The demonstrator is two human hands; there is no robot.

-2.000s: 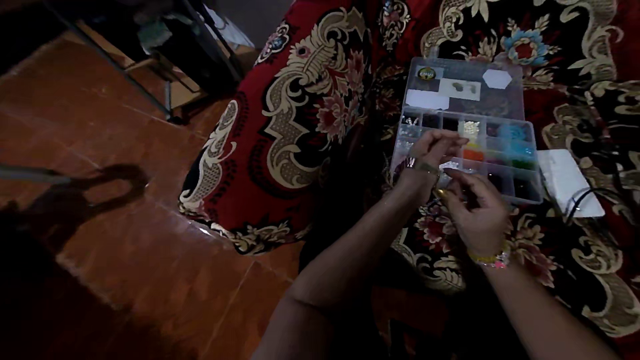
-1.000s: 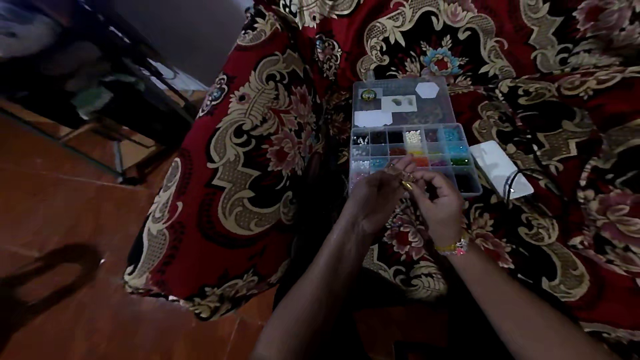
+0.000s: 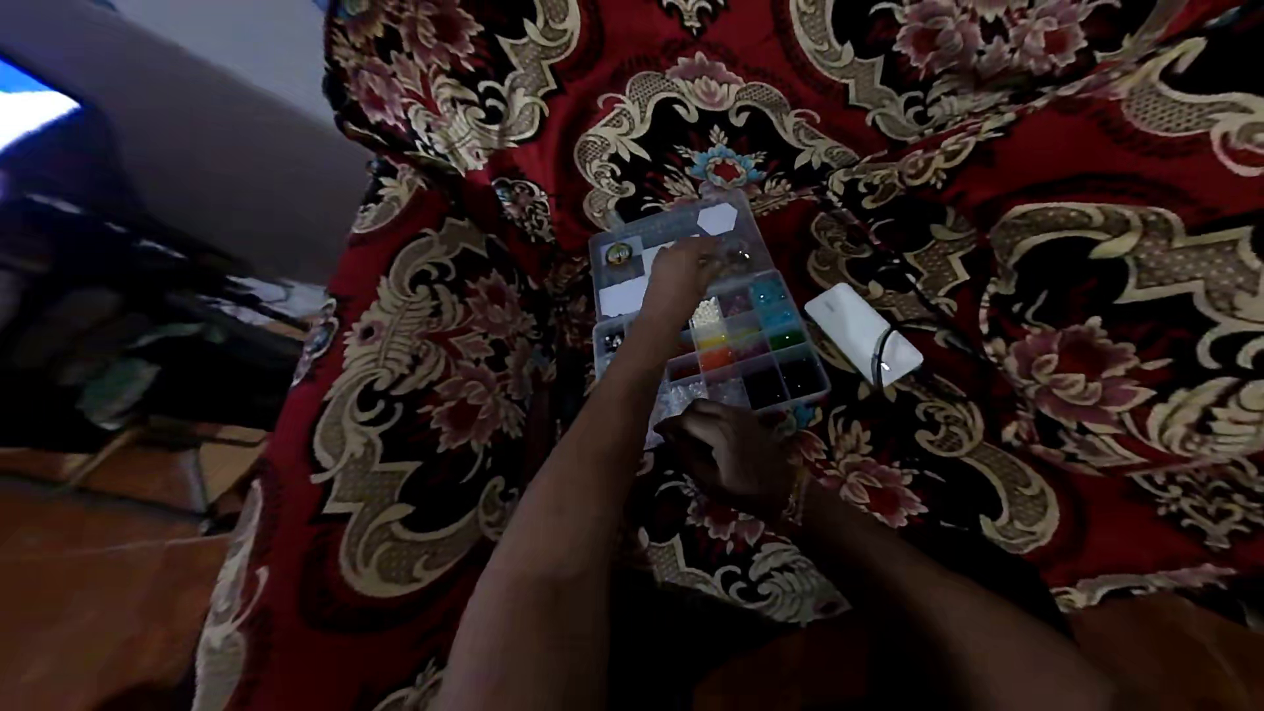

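A clear plastic bead organizer box (image 3: 810, 387) lies open on the patterned cover, its compartments holding beads of several colours. My left hand (image 3: 683, 272) reaches over the open lid (image 3: 755, 222), its fingers near a white card there; whether it holds anything is too dark to tell. Close to the box's near edge, my right hand (image 3: 726, 449) is bent with its fingers curled in, beside the compartment of clear beads (image 3: 683, 397). What lies within those fingers is hidden. A beaded bracelet (image 3: 798, 494) circles the right wrist.
Right of the box, a white rectangular device (image 3: 861, 331) has a black cable (image 3: 879, 355) across it. The red floral sofa cover (image 3: 592, 79) spreads around both. At the left are a dark frame stand (image 3: 197, 474) and tiled floor (image 3: 99, 592).
The hands, together over the box's near part before, have come apart: my left hand has moved forward over the lid, while my right stays by the near edge. The view has shifted.
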